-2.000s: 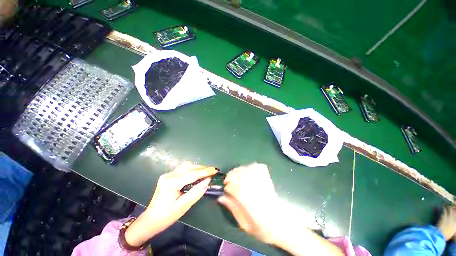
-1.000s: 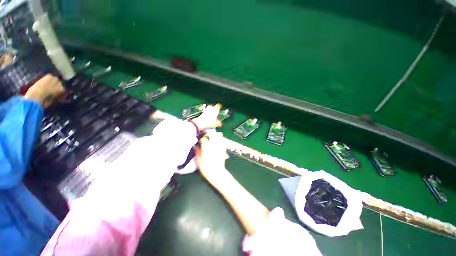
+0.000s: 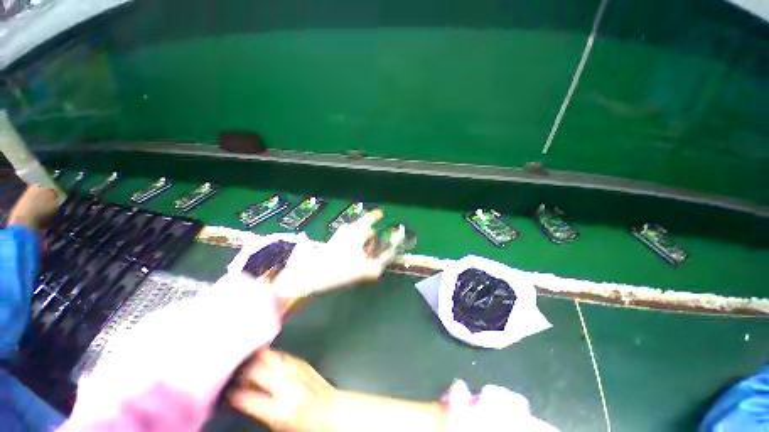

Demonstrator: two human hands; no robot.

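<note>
My left hand (image 3: 341, 257) is stretched over the belt's near edge, blurred. Its fingertips are at a phone unit (image 3: 398, 240) with a green board, which looks gripped between them and sits nearer the edge than its neighbours. My right hand (image 3: 282, 390) is low on the bench, below my left forearm, with its fingers partly hidden and blurred; I cannot tell whether it holds anything. The left parts bag (image 3: 268, 258) of black pieces is partly covered by my left arm. The right parts bag (image 3: 484, 301) stands open on the bench.
More phone units (image 3: 492, 226) lie spaced along the green belt. A worn whitish strip (image 3: 624, 293) edges it. A clear blister tray (image 3: 139, 316) and black trays (image 3: 93, 261) are at left. Neighbours' blue sleeves show at left (image 3: 13, 287) and lower right (image 3: 746, 405).
Both hands left the bench front, where they held a unit. My left hand reached to the belt; my right hand has since dropped back low and left. The view has turned and shifted.
</note>
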